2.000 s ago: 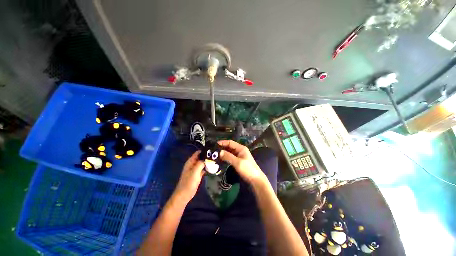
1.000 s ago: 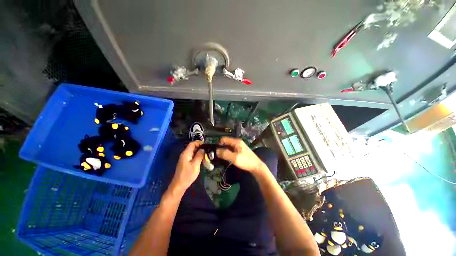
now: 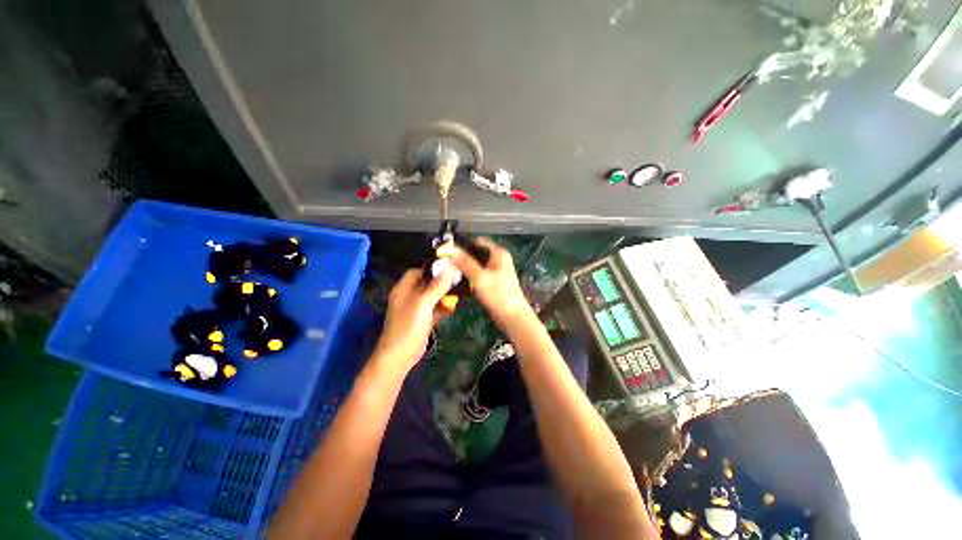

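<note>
A black penguin plush with white belly and yellow-orange parts (image 3: 447, 272) is at the lower end of the metal filling nozzle (image 3: 444, 200), which points down from the round fitting. The nozzle's tip is hidden by the plush. My left hand (image 3: 414, 304) grips the plush from the left side. My right hand (image 3: 491, 276) grips it from the right side, its fingers over the plush. Both hands are bare.
A blue tray (image 3: 106, 306) with several limp penguin skins sits on a blue basket (image 3: 227, 464) at left. A digital scale (image 3: 675, 306) stands at right. A dark container (image 3: 781, 443) below it holds several penguins. Red-tipped clamps (image 3: 498, 186) flank the nozzle.
Both hands have moved up and forward from over the lap with the penguin, bringing it onto the nozzle's lower end. The view has shifted slightly.
</note>
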